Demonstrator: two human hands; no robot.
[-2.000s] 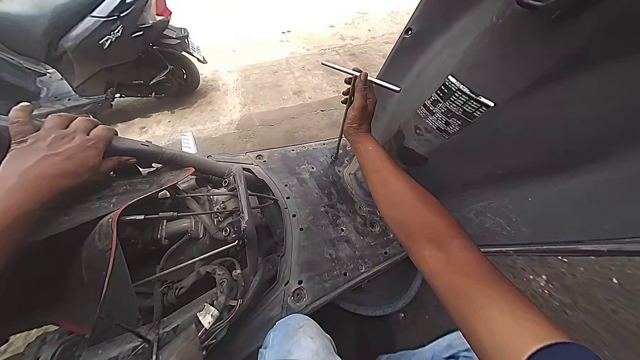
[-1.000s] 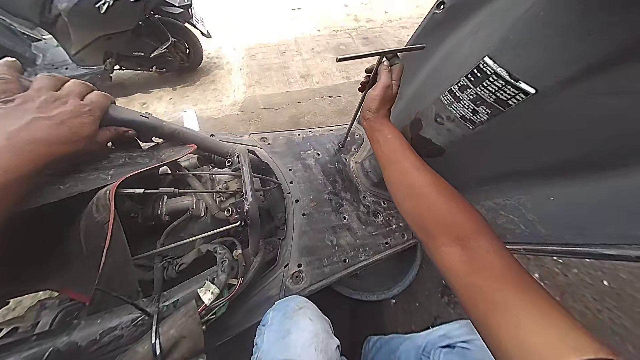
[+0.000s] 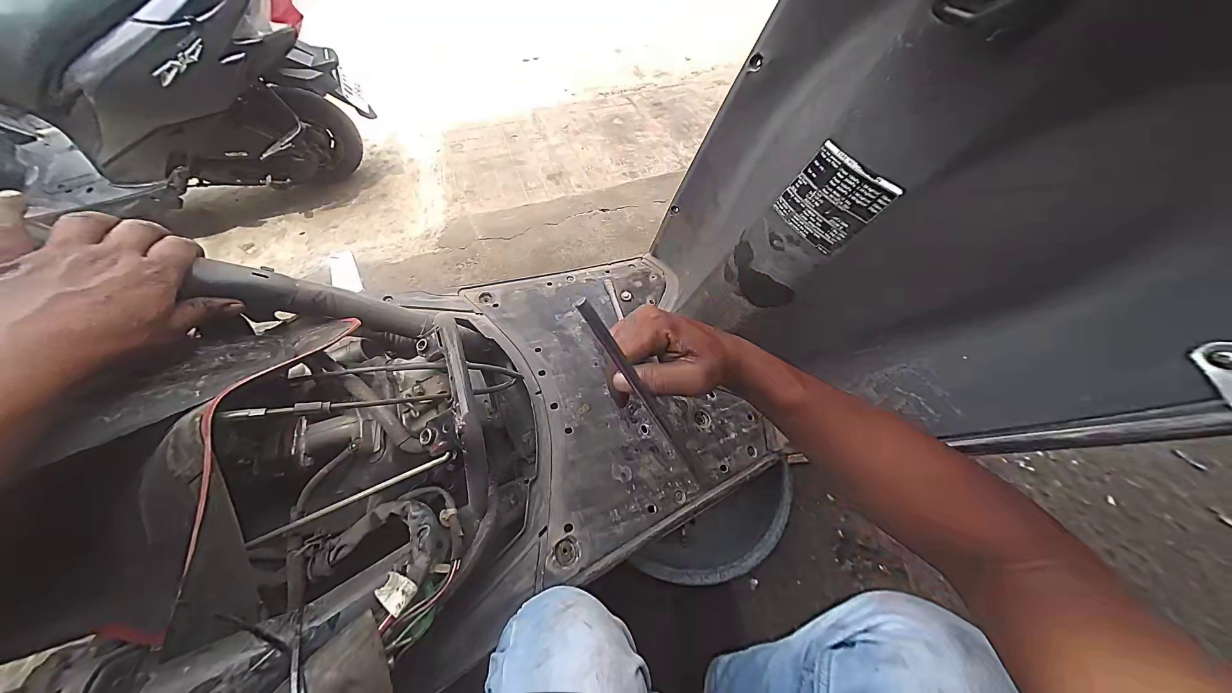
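Note:
My left hand is wrapped over the grey frame tube of a partly stripped scooter. In my right hand is a metal T-handle wrench, its crossbar slanting over the scooter's floorboard; a thin shaft shows just above the fingers, and its tip cannot be made out. Screw holes dot the dark, dirty floorboard. Beside it lies the open engine bay, with cables, hoses and a metal rod in view.
The dark leg shield, bearing a printed label, rises at the right. Another scooter stands at the upper left. Below the floorboard is a round basin. Loose wires with a tag hang near my knees.
My right hand has come down from above the front of the floorboard, closer to me, with the T-handle wrench in it. My left hand stays on the frame tube.

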